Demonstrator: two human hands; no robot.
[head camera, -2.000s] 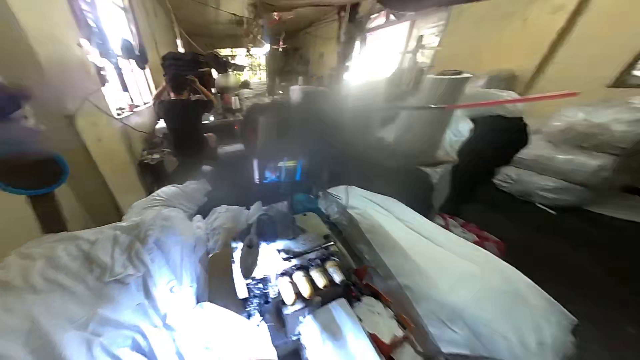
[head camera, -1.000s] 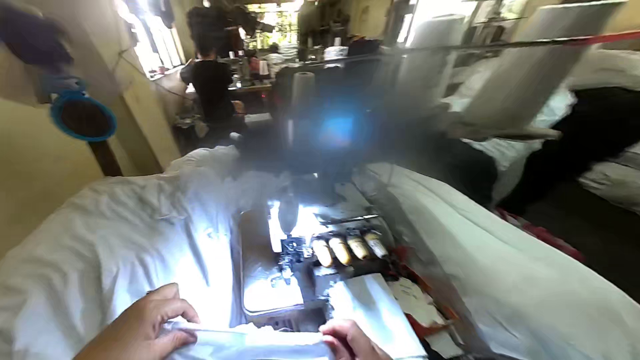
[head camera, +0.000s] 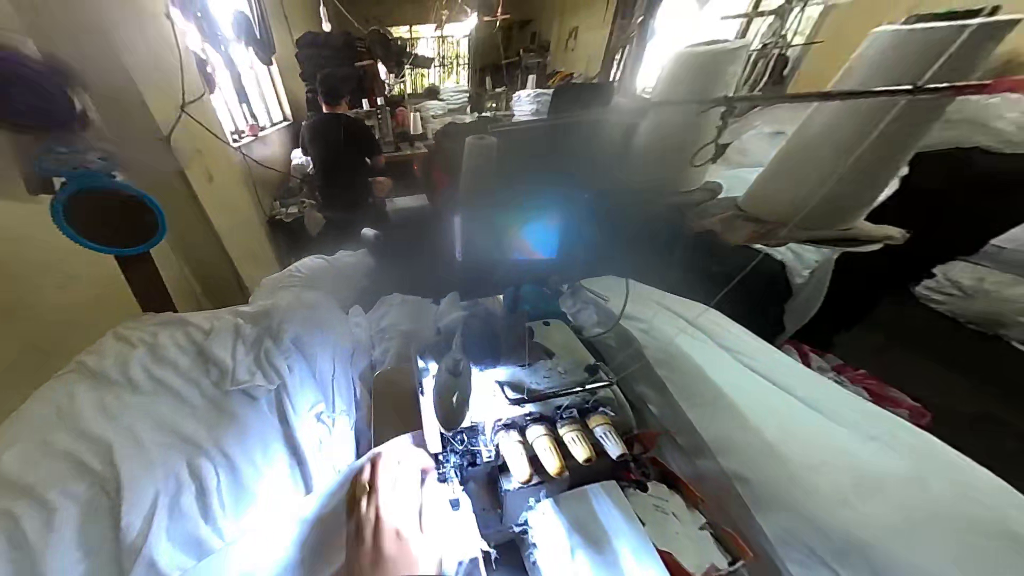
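My left hand (head camera: 392, 512), partly blurred and overexposed, is at the bottom, left of the sewing machine's needle area (head camera: 464, 456). Its fingers are bent on a white cloth (head camera: 308, 532), which reaches up to the presser area. My right hand is out of view. The overlock-type sewing machine (head camera: 564, 356) has several cream tension knobs (head camera: 544, 448) in a row and a round metal disc (head camera: 453, 392) above its lit work area. Just right of the stitching area lies a folded white cloth piece (head camera: 592, 532) with frayed edges.
White fabric heaps (head camera: 200, 400) flank the machine on the left, and a long white fabric bundle (head camera: 768, 416) on the right. Large thread cones (head camera: 872, 128) stand beyond, under a thread rod. An orange tray (head camera: 740, 544) holds scraps. A person in black (head camera: 340, 152) stands farther back.
Both hands were on the white cloth at the bottom a second ago. My left hand has moved closer to the needle area; my right hand has left the view.
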